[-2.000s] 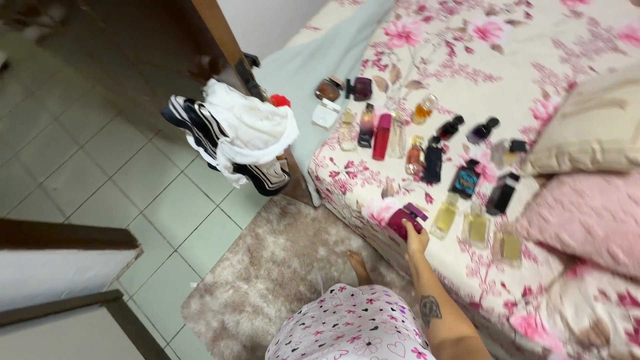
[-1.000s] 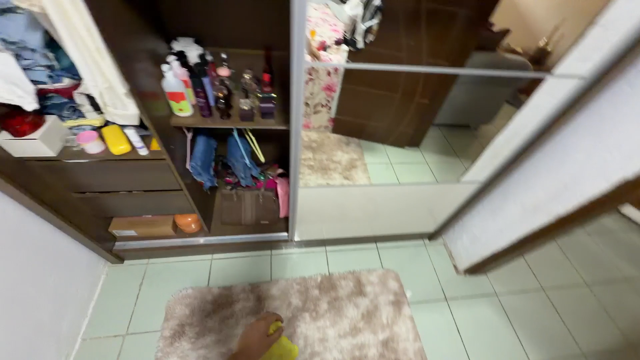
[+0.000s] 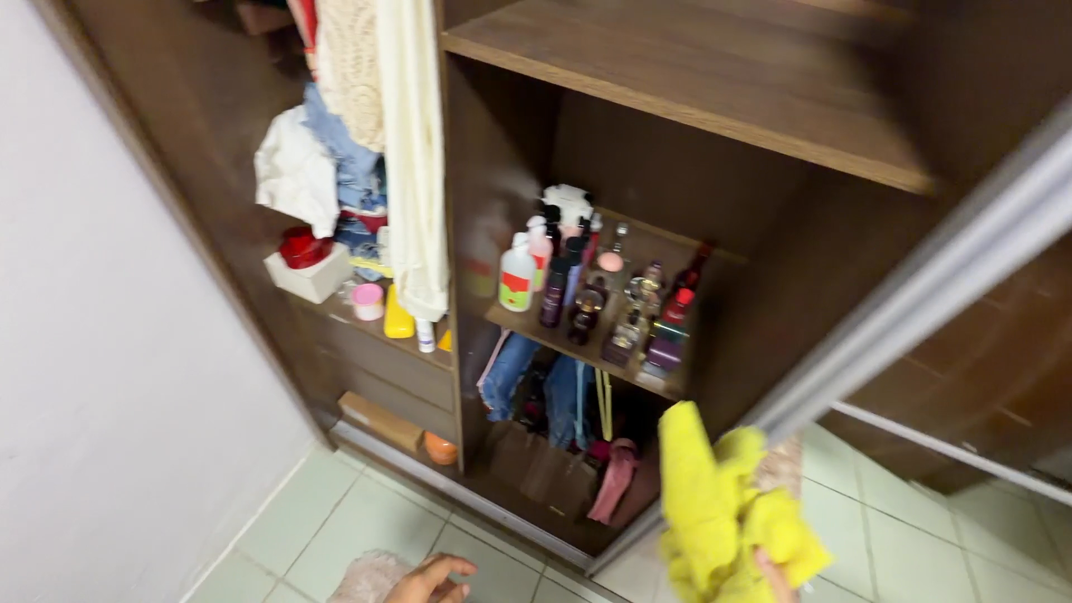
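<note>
My right hand (image 3: 772, 574), at the bottom right, is closed on a bunched yellow cloth (image 3: 720, 511) that hangs in front of the wardrobe's door frame and mostly covers the hand. At the bottom centre my left hand (image 3: 431, 579) is empty, its fingers bent and apart, above the tiled floor. Perfume bottles (image 3: 628, 331) and a white bottle with a red and green label (image 3: 517, 275) stand on a wardrobe shelf (image 3: 578, 347) ahead of both hands.
Below the shelf hang jeans (image 3: 507, 377) near a pink strap (image 3: 615, 481). Clothes, a white box (image 3: 311, 275) and a yellow bottle (image 3: 399, 314) occupy the left compartment. A sliding mirror door (image 3: 946, 419) is at right, a wall (image 3: 126, 293) at left.
The view has swung from the bed to the open wardrobe. Two seconds ago my hand was on a dark red bottle at the bed; now the yellow cloth is in my right hand, raised before the wardrobe.
</note>
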